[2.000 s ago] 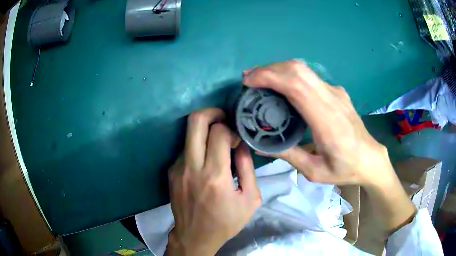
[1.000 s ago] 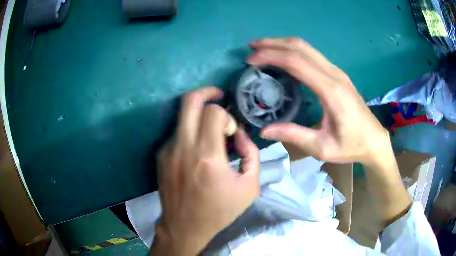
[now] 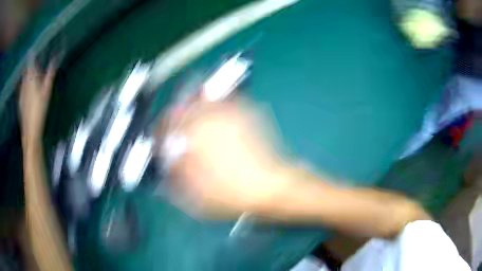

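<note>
The view is strongly motion-blurred. My right hand [image 3: 222,159] reaches over the green bench among several dark cylinders with bright white blurred parts, which look like fan-motor units [image 3: 112,145]. Its fingers are smeared, so whether it holds a unit cannot be seen. One more white-ended unit [image 3: 227,78] shows just above this hand. A bare arm at the far left, apparently mine, runs upward; its hand, my left hand [image 3: 34,98], is near the dark green channel, with fingers apart at a dark blurred spot. Whether it holds anything cannot be told.
A pale curved edge strip [image 3: 211,37] divides the green bench [image 3: 338,95] from the dark green channel [image 3: 127,32]. A yellowish label [image 3: 423,27] is at the upper right. Pale cloth and a red object [image 3: 461,131] are at the right edge. A dark blurred object [image 3: 120,227] lies lower left.
The view has swung left toward the channel and the group of units. My hands have moved far apart from their place together at the grey fan-motor unit, which I can no longer make out.
</note>
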